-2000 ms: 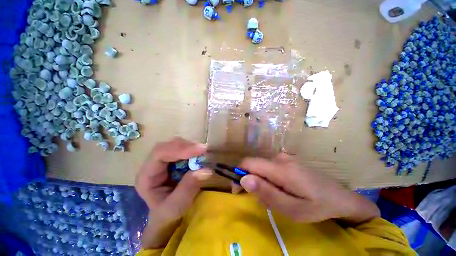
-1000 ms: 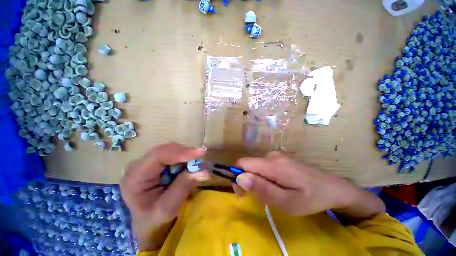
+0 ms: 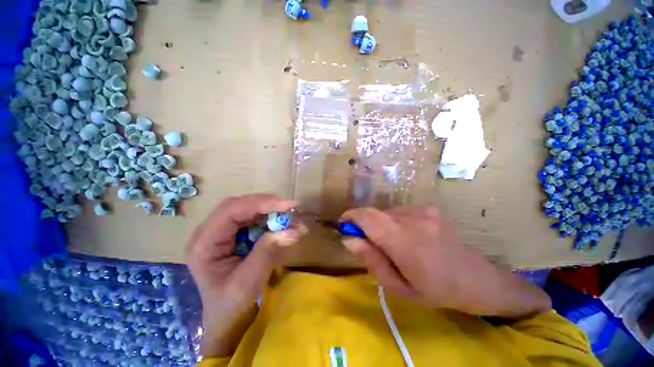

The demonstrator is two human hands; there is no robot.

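My left hand [image 3: 240,247] holds a small blue-and-white toy head [image 3: 278,221] between thumb and fingertips. More dark blue-and-white pieces show inside the curled fingers. My right hand [image 3: 416,254] is closed on a craft knife [image 3: 350,229]; only a blue part of its handle shows, and the blade is too blurred to make out clearly. A small gap lies between the knife and the toy head. Both hands are bare, just in front of the yellow top, at the near edge of the bench.
Pale cups [image 3: 86,122] lie heaped at the left. A dense blue-grey pile [image 3: 602,136] is at the right. A clear plastic sheet [image 3: 351,143] and a white scrap [image 3: 464,140] lie mid-bench. Loose toy heads [image 3: 363,41] are beyond. A clear blister tray [image 3: 107,308] is at lower left.
My right hand has drawn the knife back from the toy head, and the knife has turned so less of it shows. The toy head has moved slightly up and shows more blue.
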